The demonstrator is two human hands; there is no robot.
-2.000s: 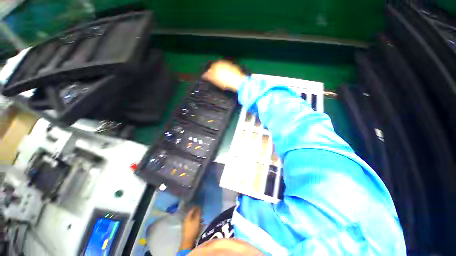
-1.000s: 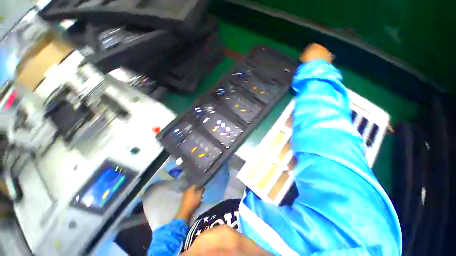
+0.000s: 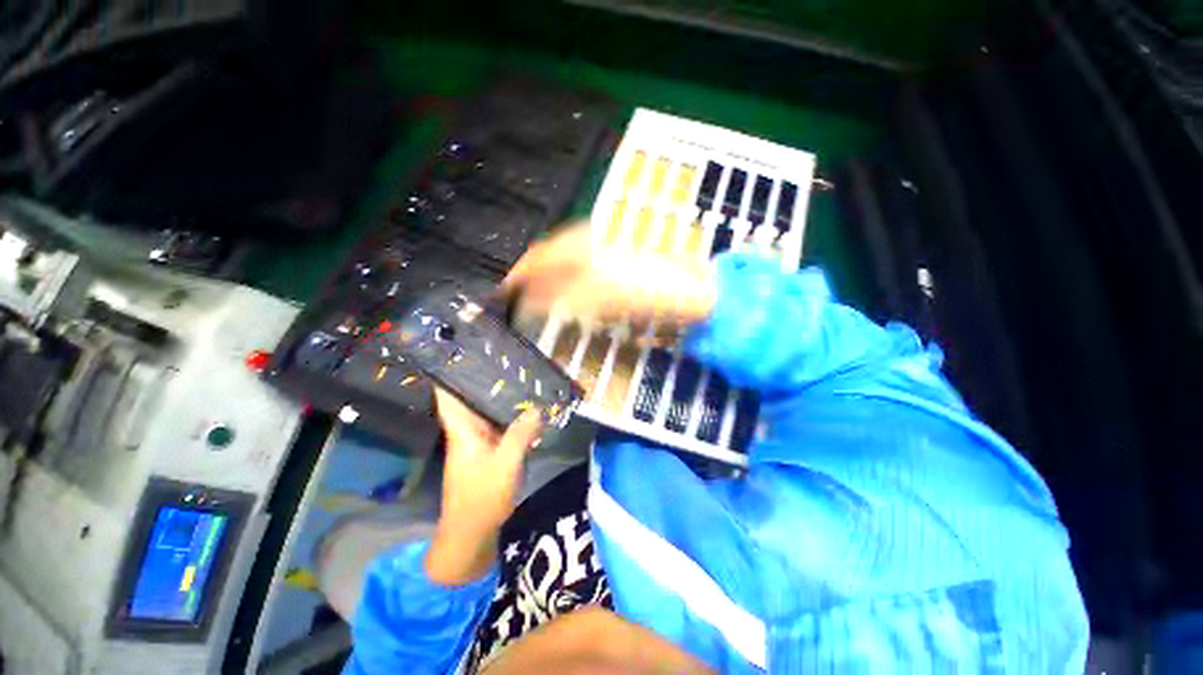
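Observation:
My left hand [image 3: 482, 455] holds a black phone body [image 3: 491, 363] from below, tilted, with small white and orange spots on its upper face. My right hand [image 3: 581, 280] is at the phone body's upper right edge, its fingers blurred; whether it holds anything cannot be told. The black carrier tray [image 3: 495, 185] lies behind the phone body, with phone bodies in its pockets. The white parts tray [image 3: 719, 139] lies to the right, partly under my right forearm, with tan and black strips in its slots.
The white machine [image 3: 198, 310] is at the left, with a blue control screen [image 3: 176, 560] and a red button [image 3: 257, 360]. Dark stacked trays [image 3: 172, 106] stand at the upper left. Large dark ribbed forms [image 3: 1003, 264] are at the right.
My left hand has come up from the tray's near end and now holds a phone body. My right hand has moved back from the far side to beside it. The view has shifted.

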